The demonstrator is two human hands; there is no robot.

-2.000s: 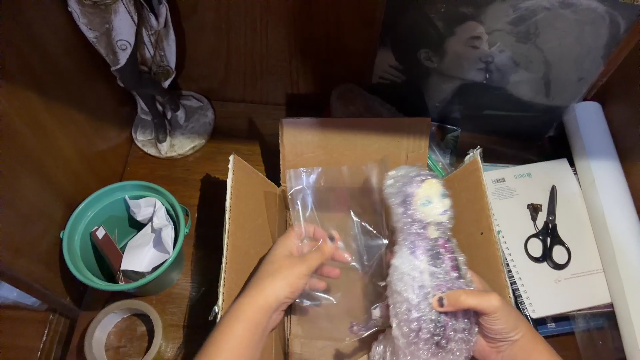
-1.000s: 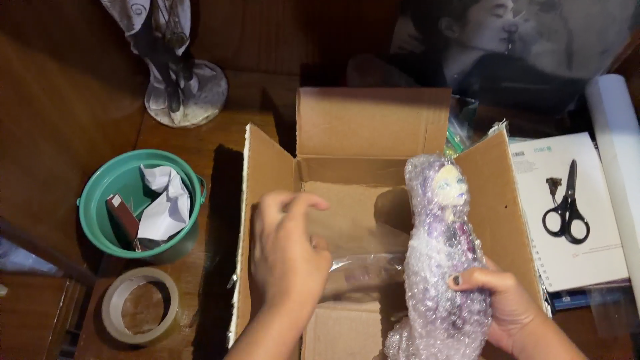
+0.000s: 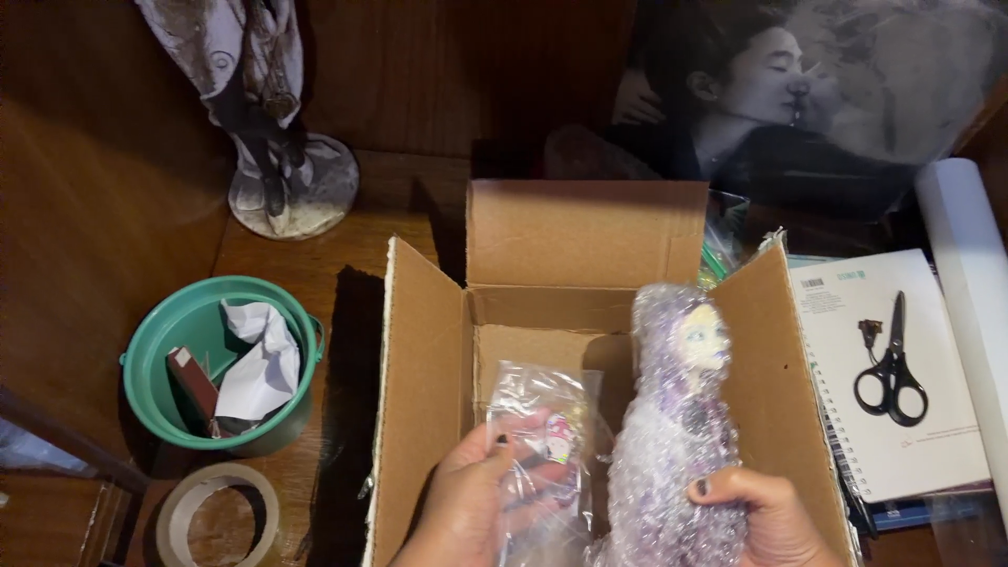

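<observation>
My right hand (image 3: 768, 508) grips a doll wrapped in bubble wrap (image 3: 677, 441), its face and purple hair showing through, upright over the right side of an open cardboard box (image 3: 587, 236). Beside it, on the left, my left hand (image 3: 488, 480) holds a clear plastic bag (image 3: 543, 386) with a small pink and white item (image 3: 561, 439) visible through it. The rest of the bag's contents is hard to tell. Both hands are above the box, whose flaps are folded out.
Left of the box stand a green bucket (image 3: 138, 409) with crumpled paper and a tape roll (image 3: 169, 524). A statue base (image 3: 331, 189) is behind. Black scissors (image 3: 894, 382) lie on a spiral notebook (image 3: 921, 465) at right, near a white paper roll (image 3: 961, 260). A black-and-white picture (image 3: 866, 71) is at the back.
My left hand, back up and over the box one second ago, now holds the clear bag with the pink item facing up. My right hand keeps hold of the wrapped doll.
</observation>
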